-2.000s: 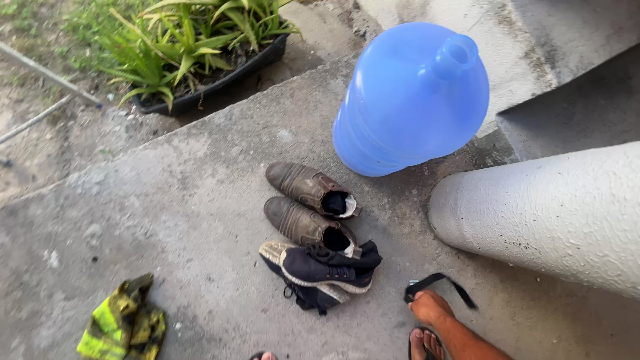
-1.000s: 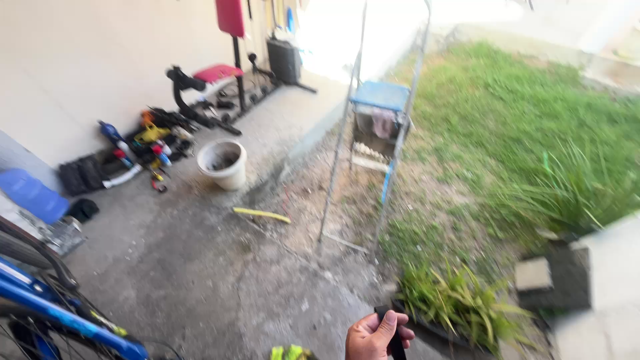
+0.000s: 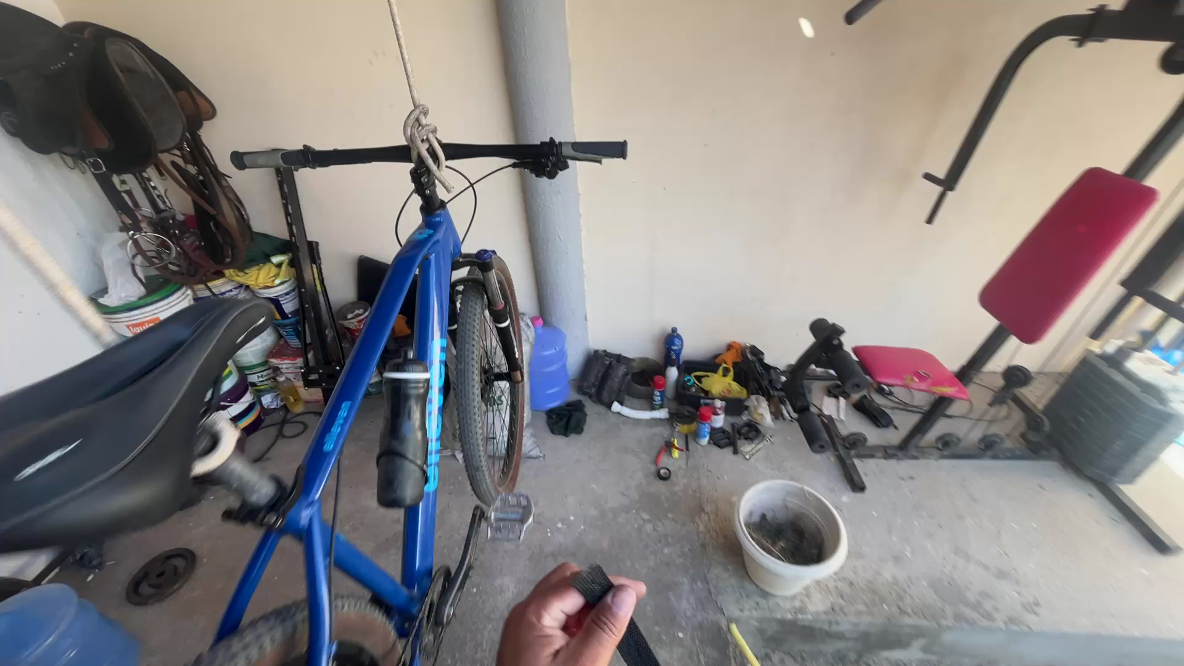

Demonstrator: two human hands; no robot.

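At the bottom centre, my left hand (image 3: 560, 620) pinches a black woven strap (image 3: 635, 645) between thumb and fingers. A bit of something red shows inside the grip. My right hand is out of view. Left of the hand stands a blue mountain bike (image 3: 421, 305) with a black saddle (image 3: 120, 407) near the camera. A black bottle (image 3: 403, 435) sits on its frame. A pale rope (image 3: 424, 139) is knotted around the middle of the handlebar (image 3: 351, 155) and runs upward.
A white bucket (image 3: 837, 578) holding dark matter stands right of the hand. Tools and spray cans (image 3: 705, 427) lie by the wall. A weight bench (image 3: 1068, 254) stands at right, saddles (image 3: 120, 88) hang at left, and a blue water jug (image 3: 548, 365) stands behind the bike.
The view has swung from shoes and a large blue jug, past a ladder and grass, to the bike and wall. A hand holds a black strap in the earlier frames too.
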